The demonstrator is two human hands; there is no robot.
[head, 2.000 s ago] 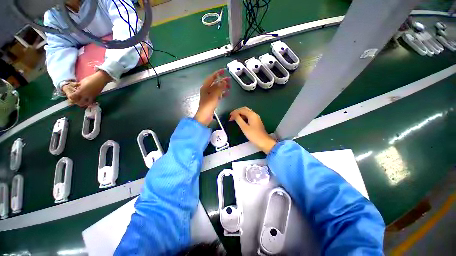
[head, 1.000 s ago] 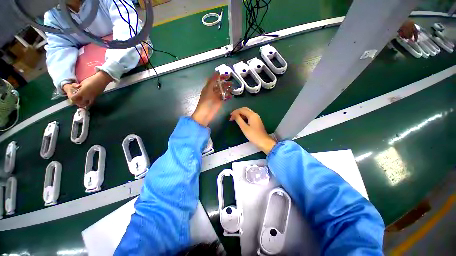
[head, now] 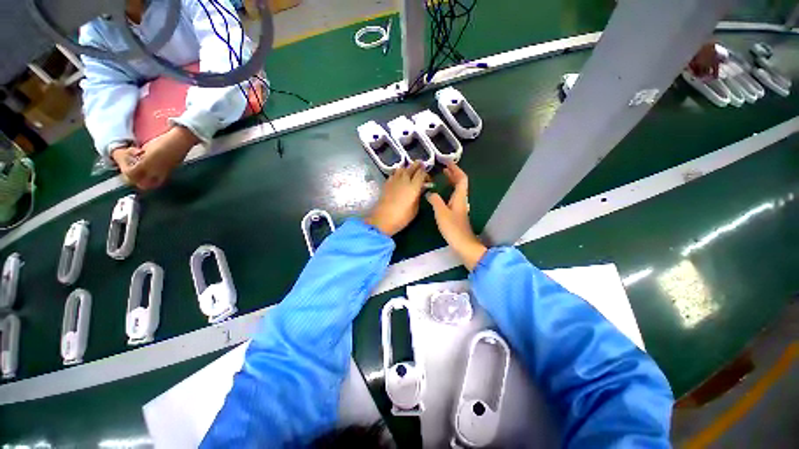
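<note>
Several white plastic housings (head: 406,142) lie side by side on the green conveyor belt, just beyond my hands. My left hand (head: 403,197) is at the near ends of the middle housings, fingers bent; whether it grips one or holds a small part is unclear. My right hand (head: 453,210) is just right of it, its fingers apart near the near end of a housing, with nothing visible in it. Another housing (head: 317,230) lies on the belt, partly hidden behind my left sleeve.
Two housings (head: 481,386) and a clear cluster (head: 450,307) lie on or beside the white board (head: 438,338). A grey post (head: 583,131) slants close to my right hand. More housings (head: 144,302) lie left. A coworker's hands (head: 158,164) are across the belt.
My left hand has moved down and right, beside my right hand, which has shifted slightly up and right. The belt housings have moved left. A housing shows beside my left sleeve.
</note>
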